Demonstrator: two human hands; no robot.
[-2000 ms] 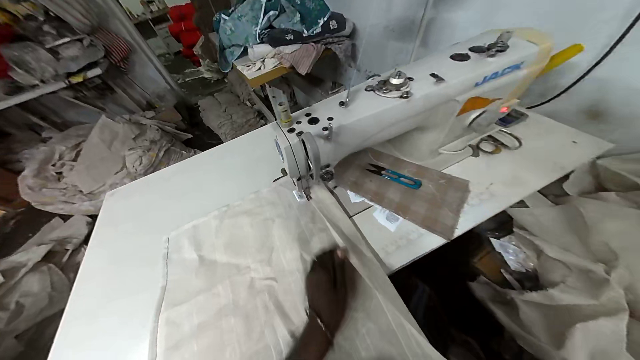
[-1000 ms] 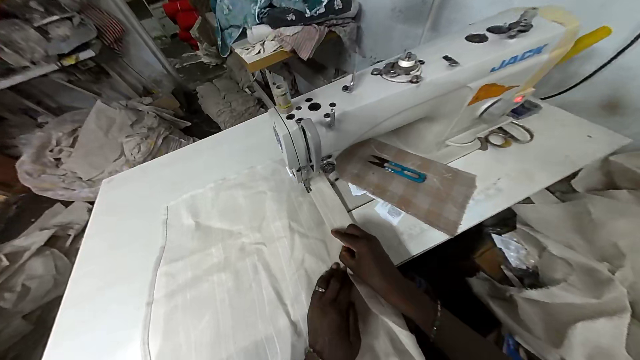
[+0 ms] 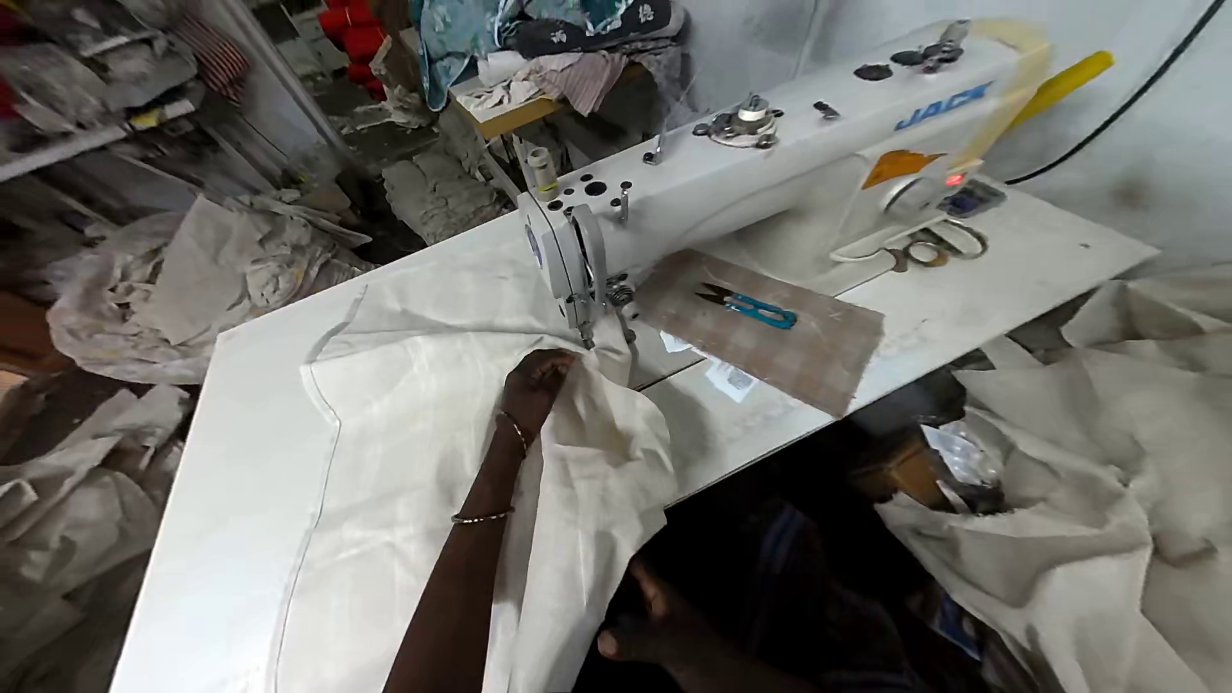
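Observation:
Cream fabric (image 3: 385,462) lies across the white sewing table (image 3: 202,462), and part of it runs under the needle area of a Jack sewing machine (image 3: 731,183). Close in front of the presser foot (image 3: 585,332), my left hand (image 3: 539,380) grips a bunched fold of the fabric, with bangles on its wrist. Low in the view, my right hand (image 3: 645,621) is beside the fabric's hanging edge, in shadow, its fingers apart. Blue-handled thread snips (image 3: 756,306) rest on a brown checked cloth piece (image 3: 828,337) right of the needle.
Loose cream cloth (image 3: 1068,452) is heaped at the right. Wrapped cloth bundles (image 3: 192,289) lie on the left. Behind the machine, a small table (image 3: 515,115) bears folded garments. Metal rings (image 3: 924,252) sit under the machine's arm. Paper labels (image 3: 730,378) lie near the checked cloth.
My left hand has moved up toward the presser foot, and my right hand has come off the fabric's top, down to its hanging edge. The fabric, flatter before, is now bunched near the needle.

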